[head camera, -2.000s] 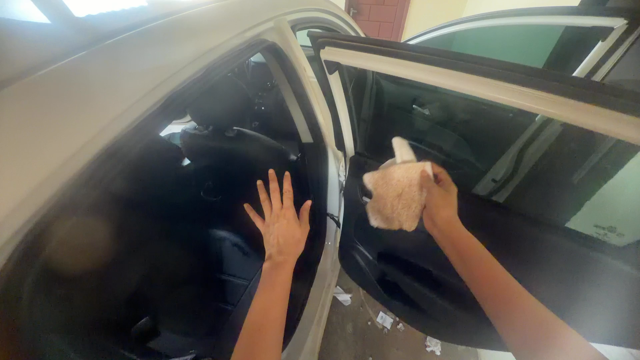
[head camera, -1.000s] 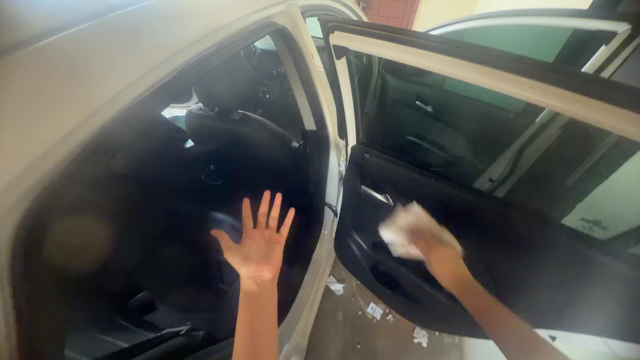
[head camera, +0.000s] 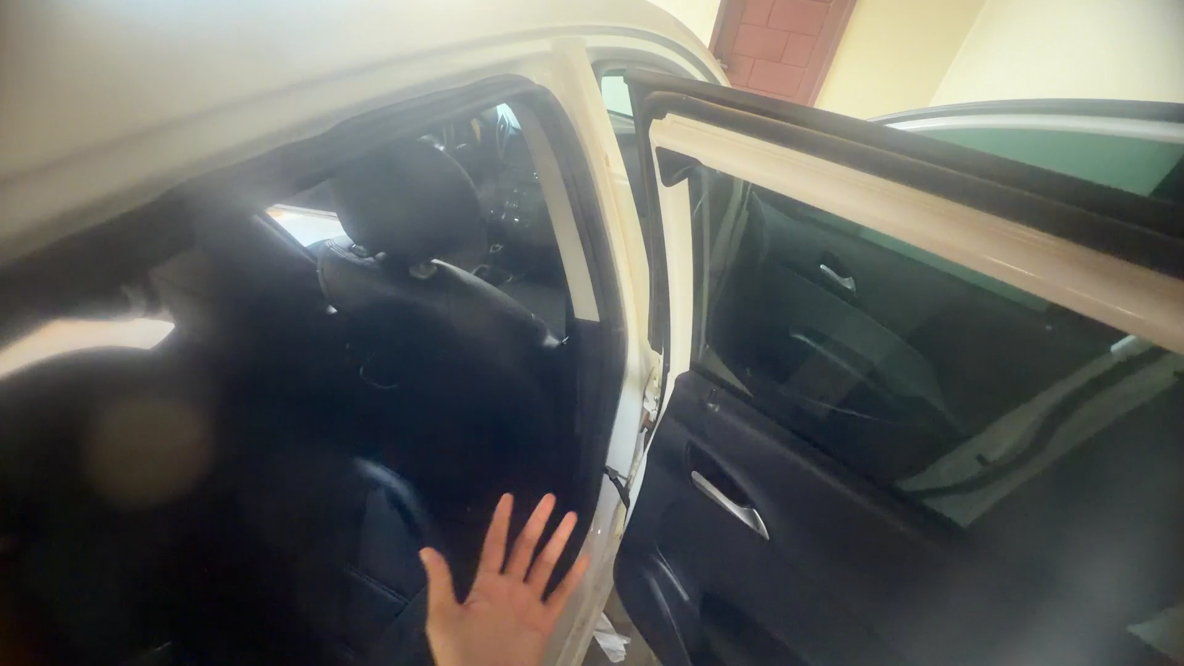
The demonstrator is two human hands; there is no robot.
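Observation:
My left hand (head camera: 509, 592) is raised at the bottom centre, palm showing and fingers spread, holding nothing. Behind it lies the dark rear doorway of a light-coloured car, beside the door sill (head camera: 578, 592). To its right the open rear car door (head camera: 786, 555) shows a dark inner panel with a silver inside door handle (head camera: 731, 504) and a window glass (head camera: 832, 324) above. My right hand and the cloth are outside the frame.
A front seat with its headrest (head camera: 412, 203) stands inside the car. The car roof (head camera: 231, 92) spans the upper left. Beyond the rear door is the open front door (head camera: 1045, 148). Paper scraps (head camera: 610, 638) lie on the floor below. A reddish door (head camera: 777, 46) is at the back.
My right hand, which held a light cloth by the door panel in both earlier frames, has gone out of view with the cloth. My left hand remains spread and now shows lower in the frame.

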